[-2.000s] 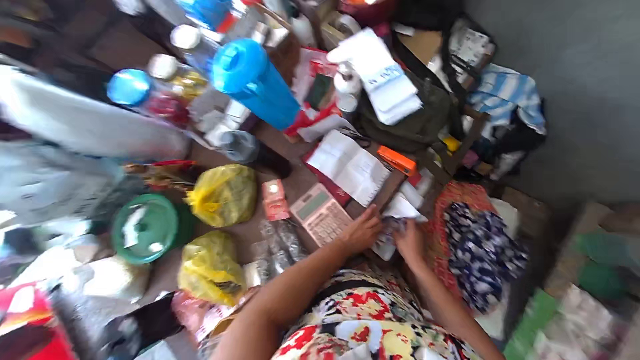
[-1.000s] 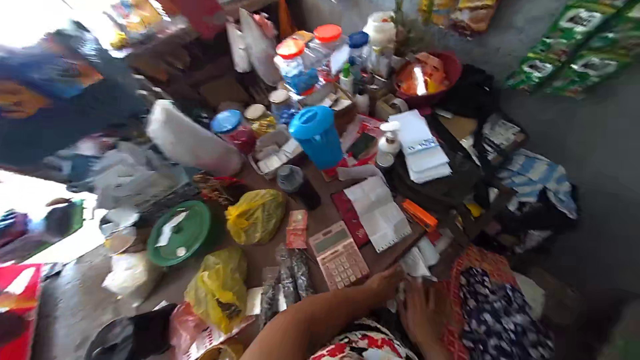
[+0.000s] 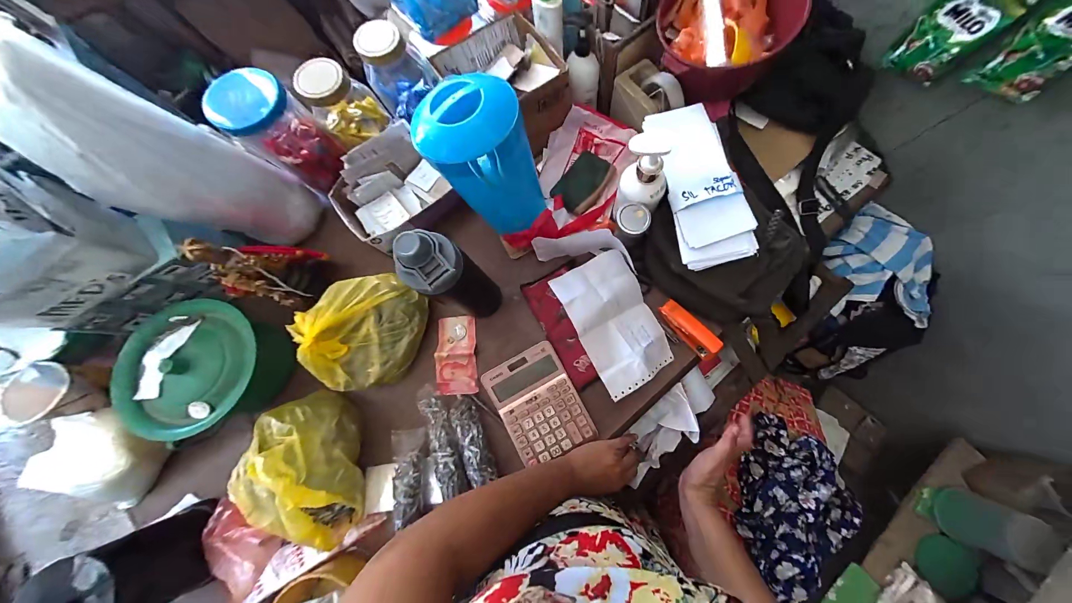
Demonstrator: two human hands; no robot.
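Observation:
My left hand [image 3: 605, 463] rests at the table's edge, fingers curled, just below a pink calculator [image 3: 543, 410] and touching crumpled white papers [image 3: 670, 419]; whether it grips one I cannot tell. Right of it, my right hand [image 3: 713, 466] is raised with its palm turned inward and nothing seen in it, beside a dark blue floral cloth [image 3: 796, 502]. Above the calculator an unfolded paper sheet [image 3: 615, 322] lies over a dark red booklet [image 3: 559, 310], with an orange stapler-like object [image 3: 691, 329] to its right. A red banknote [image 3: 456, 356] with a coin on it lies left of the calculator.
A blue plastic pitcher [image 3: 490, 159], a dark bottle [image 3: 452, 272] and a white pump bottle [image 3: 642, 180] stand farther back. Yellow plastic bags [image 3: 364, 331] and a green lidded container [image 3: 180, 377] are at left. A stack of white papers [image 3: 703, 201] lies on a dark bag [image 3: 779, 260].
My right hand has moved away from my left hand and the papers beside it; both hands were close together there before. The view has shifted.

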